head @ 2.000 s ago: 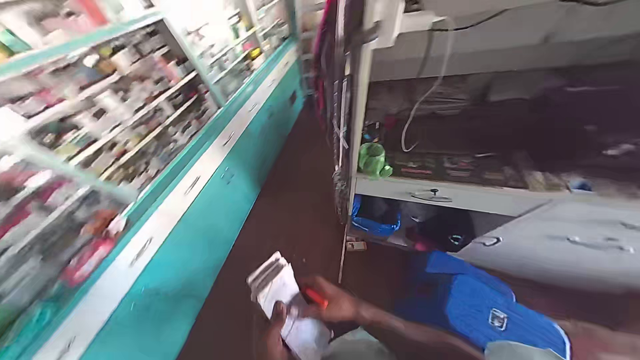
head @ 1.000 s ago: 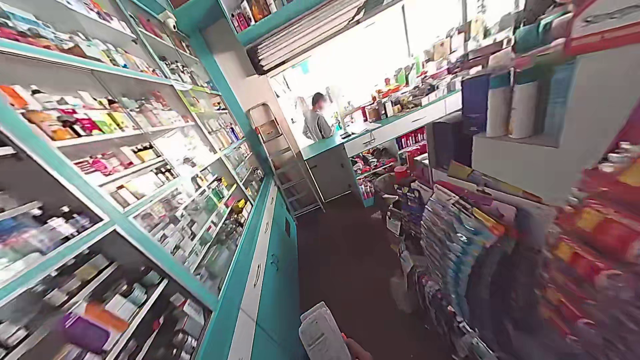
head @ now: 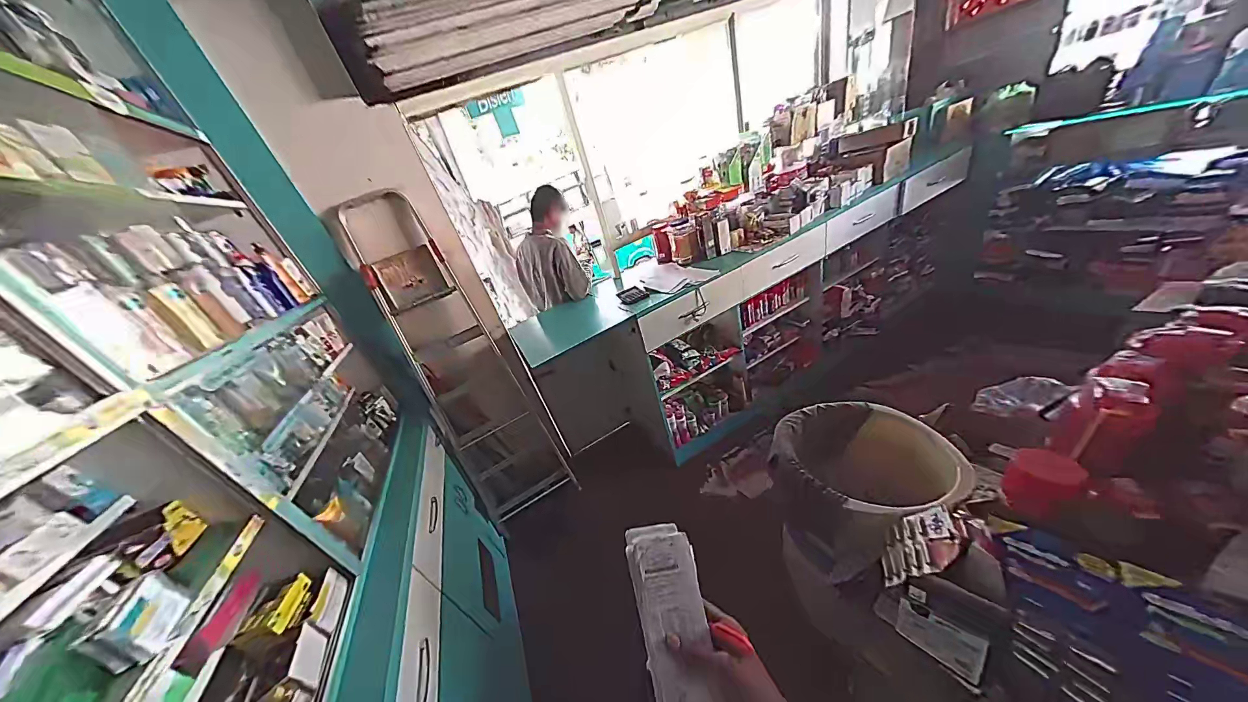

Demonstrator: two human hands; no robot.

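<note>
At the bottom of the head view, my right hand comes in from the lower right. It is closed around a narrow stack of white papers that bears writing, with a fingertip lying across the front sheet. A red pen shows between its fingers. The stack stands tilted, its upper end pointing away from me over the dark floor. My left hand is not in view.
Glass-fronted shelves and teal cabinets line the left side. A folding ladder leans beyond them. A large bin and piled packages stand right. Ahead, a person stands behind the teal counter.
The view has swung from the drawers and blue bag to the counter and window, and the counter now appears nearer. My left hand, seen two seconds ago at the papers, is out of view.
</note>
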